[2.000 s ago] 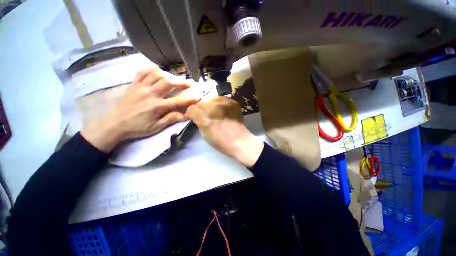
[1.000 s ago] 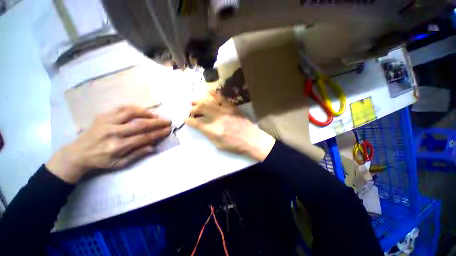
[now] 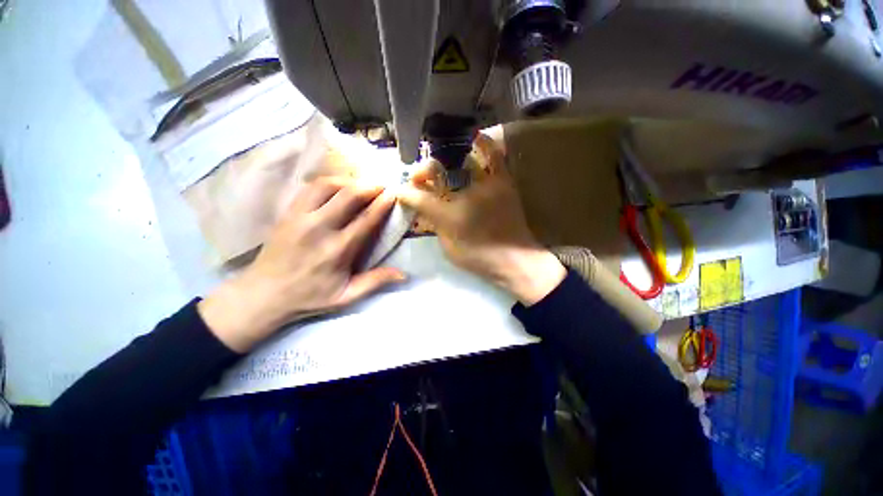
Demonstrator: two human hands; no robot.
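A pale pocket bag with a tan facing patch point(image 3: 237, 199) lies on the white table left of the needle area. A dark slit-like line shows at its upper end. My left hand point(image 3: 315, 242) lies flat on the cloth with fingers spread, fingertips near the presser foot. My right hand point(image 3: 484, 228) is at the cloth edge just right of the needle, thumb and index finger at the cloth; whether they pinch it is not clear. The sewing machine head point(image 3: 620, 73) is above, its needle spot glaring bright. A tan garment panel point(image 3: 571, 184) lies right of my right hand.
Red-and-yellow scissors point(image 3: 647, 247) lie on the table to the right. A yellow sticker point(image 3: 720, 284) is near the table edge. A blue crate point(image 3: 760, 378) with another pair of scissors point(image 3: 698, 348) stands below right. Orange cord point(image 3: 398, 426) hangs at my front.
The view has shifted. My left hand has moved right and up, closer to the needle, with the pocket cloth turned. My right hand has moved up beside the presser foot.
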